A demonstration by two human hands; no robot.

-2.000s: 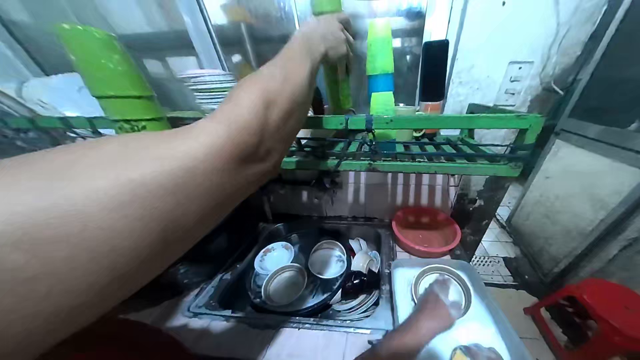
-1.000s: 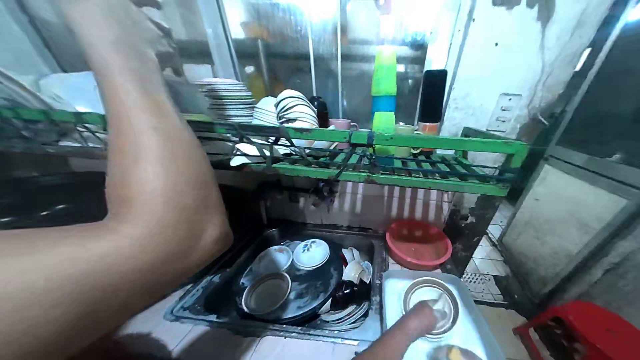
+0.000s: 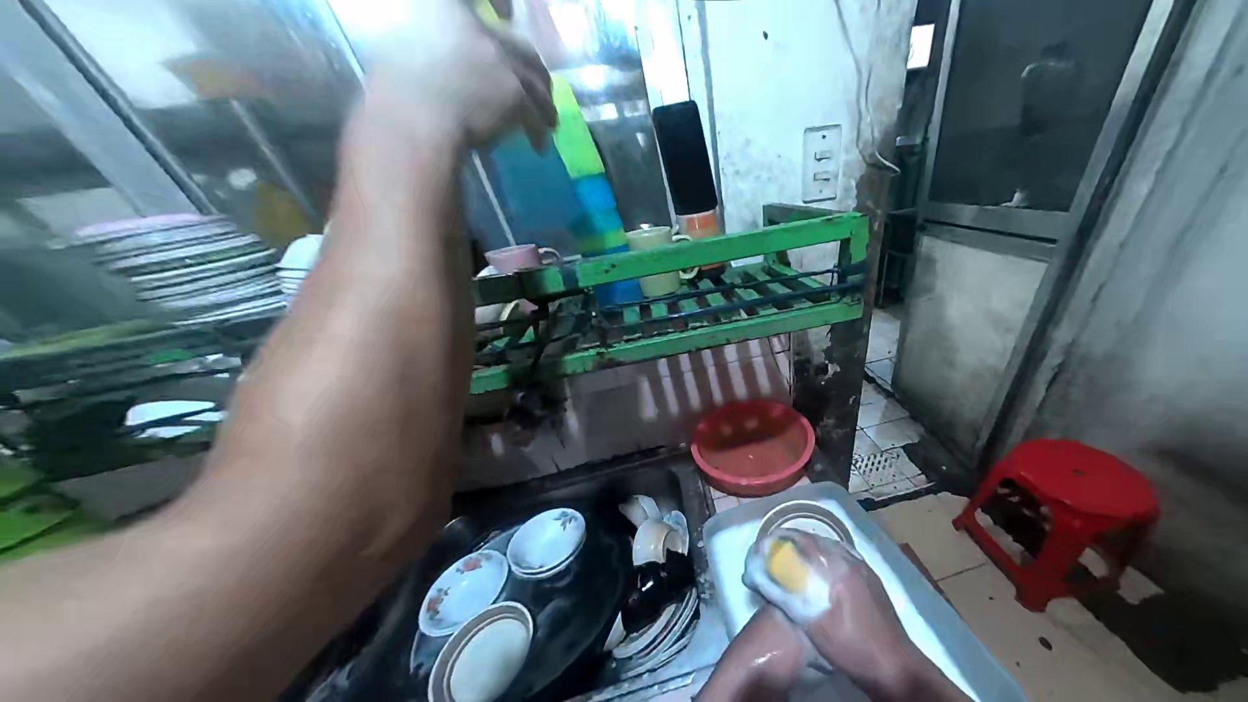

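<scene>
At lower right my right hand [image 3: 848, 595] presses a foamy yellow sponge [image 3: 788, 565] at the near edge of a bowl [image 3: 807, 519] in a pale plastic tub [image 3: 936, 624]. Against it lies my left hand [image 3: 763, 651]; foam and my right hand hide its fingers, so its hold is unclear. Left of the tub, a dark round tray [image 3: 556, 624] in the sink bears patterned bowls [image 3: 546, 541] and a plain bowl [image 3: 492, 653]. Cups [image 3: 655, 541] and stacked plates [image 3: 668, 634] lie between that tray and the tub.
Another person's arm [image 3: 331, 361] crosses from the left, its blurred hand high before the green rack [image 3: 721, 249]. The rack holds plates [image 3: 185, 263], cups [image 3: 658, 258] and a phone [image 3: 685, 156]. A red basin [image 3: 753, 448] stands behind the tub, a red stool [image 3: 1072, 497] at right.
The other person's arm has swung left, then back right. My right hand with the sponge has come up to my left hand, which was in the bowl. The view has turned right and tilted.
</scene>
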